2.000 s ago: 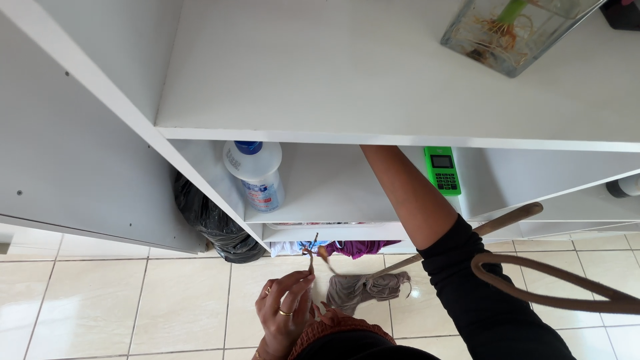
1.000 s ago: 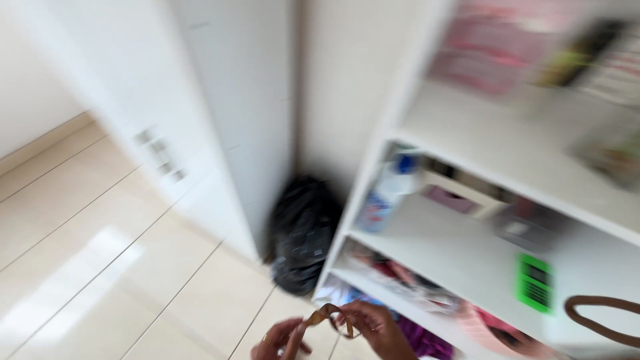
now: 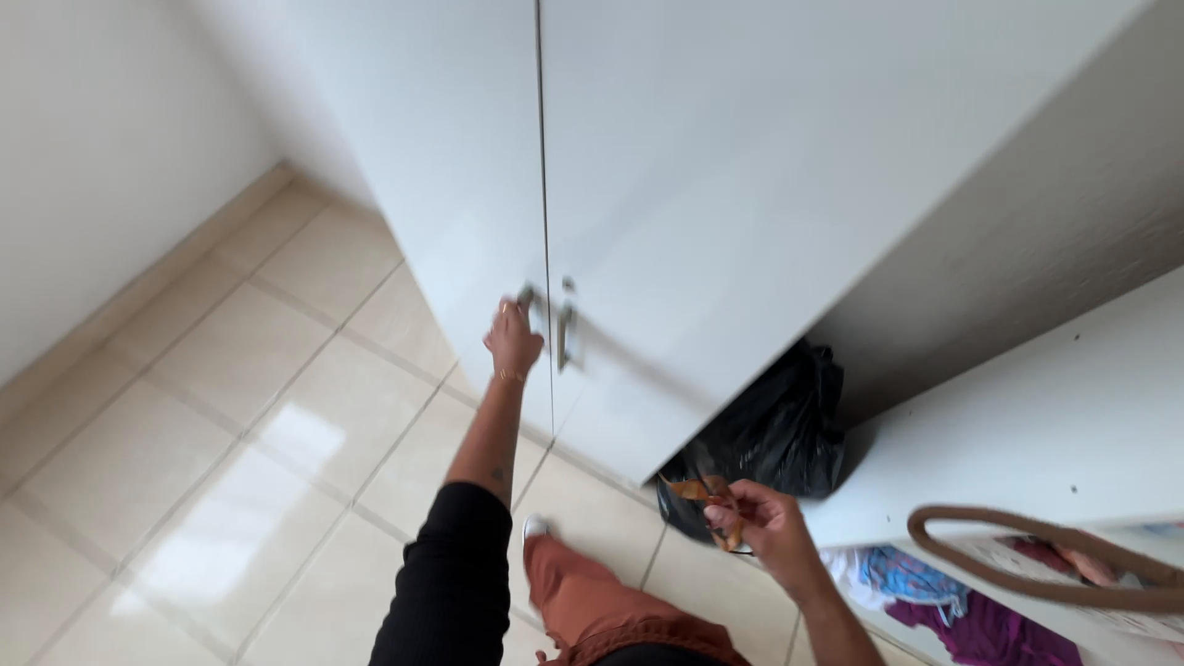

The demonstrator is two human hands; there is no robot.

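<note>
My left hand (image 3: pixel 514 339) grips the handle of the left door of a tall white cabinet (image 3: pixel 703 185); the fingers wrap over it and mostly hide it. Just to its right, the metal handle (image 3: pixel 564 339) of the right door is untouched. Lower right, in front of the cabinet's corner, my right hand (image 3: pixel 763 527) pinches a dry brown leaf-like piece (image 3: pixel 694 487) between thumb and fingers. Both cabinet doors are closed, with a thin dark seam between them.
A black plastic bag (image 3: pixel 782 425) stands between the cabinet and a white shelf unit (image 3: pixel 1008 435). Purple cloth (image 3: pixel 994 629) and blue patterned cloth (image 3: pixel 911 578) lie on its low shelf. A brown loop (image 3: pixel 1045 592) crosses the lower right. A wall skirting (image 3: pixel 148 277) runs along the left.
The view has swung left from the shelves to the cabinet. My hands, together at the brown piece one second ago, are apart; my left hand has reached the door handle.
</note>
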